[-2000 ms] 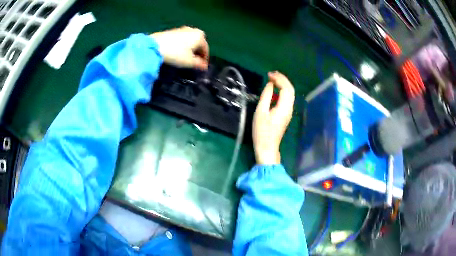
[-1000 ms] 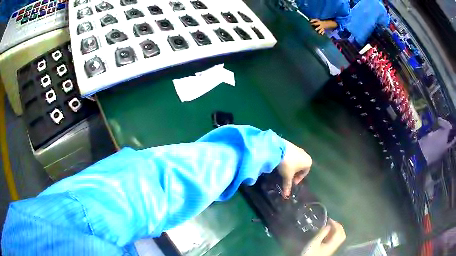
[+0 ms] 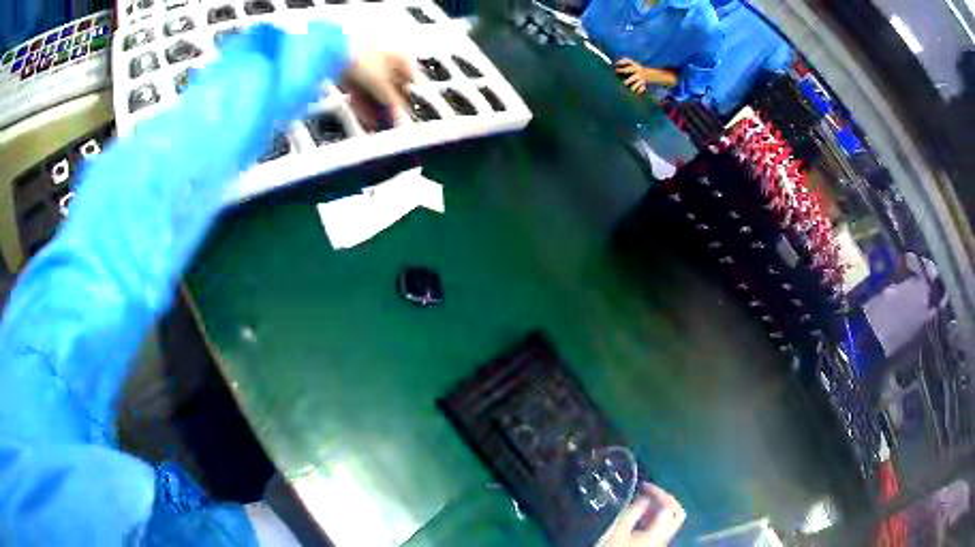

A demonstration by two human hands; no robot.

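Note:
A white tray [image 3: 353, 155] with rows of pockets holding black watch housings lies at the upper left. My left hand [image 3: 376, 86] is over its right part, fingers down at a pocket; whether it grips a housing cannot be told. My right hand [image 3: 648, 517] is at the bottom edge, partly cut off, at the clamp end of the black fixture [image 3: 524, 422]; its grip is hidden. A clear air hose [image 3: 633, 470] loops beside it. One black housing [image 3: 420, 286] lies alone on the green mat between tray and fixture.
A crumpled white paper [image 3: 382, 208] lies below the tray. A black tray [image 3: 43, 198] with ringed parts is at the far left. A stack with red grips [image 3: 786, 182] stands at right. A co-worker's hand [image 3: 646, 76] is at the top.
My left hand has moved from the fixture up and left to the white tray. My right hand stays by the fixture's clamp end. The view has shifted.

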